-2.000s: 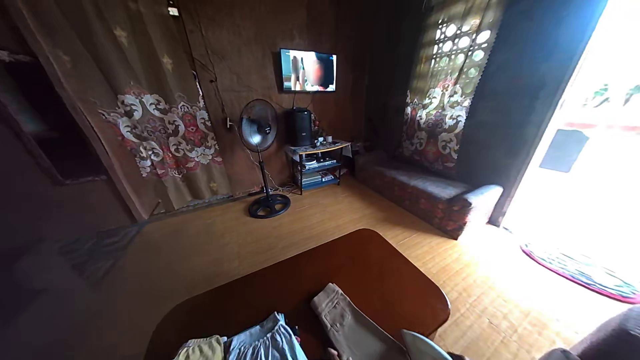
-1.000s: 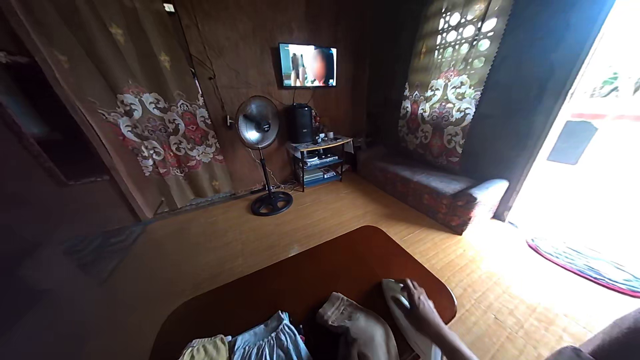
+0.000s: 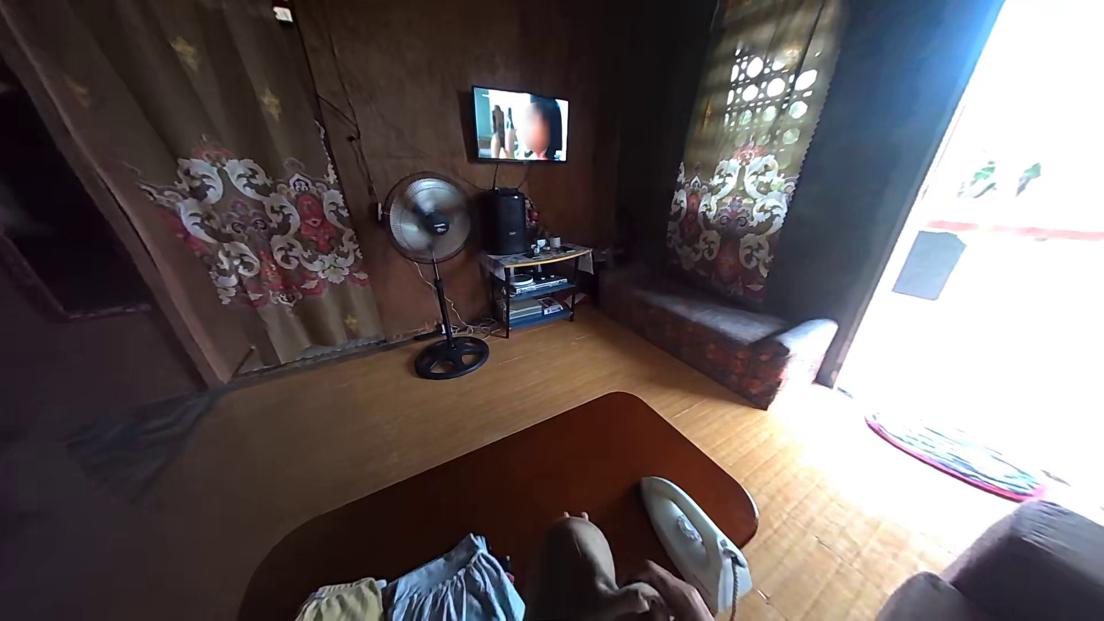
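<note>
A white clothes iron lies on the right part of a brown wooden table, near its edge. Left of it is a bunched khaki garment at the bottom of the view. My right hand is at the garment's right side, beside the iron; its grip is unclear. Of my left hand only fingertips show past the garment's far end, the rest covered by cloth. A light blue gathered garment and a yellowish garment lie to the left.
Beyond the table stand a pedestal fan and a small shelf with a black speaker. A patterned sofa runs along the right wall. An oval rug lies by the bright doorway. A dark armrest is at lower right.
My right hand has let go of the iron and moved left to the khaki garment. That garment has changed shape, and my left fingertips now show at its far end.
</note>
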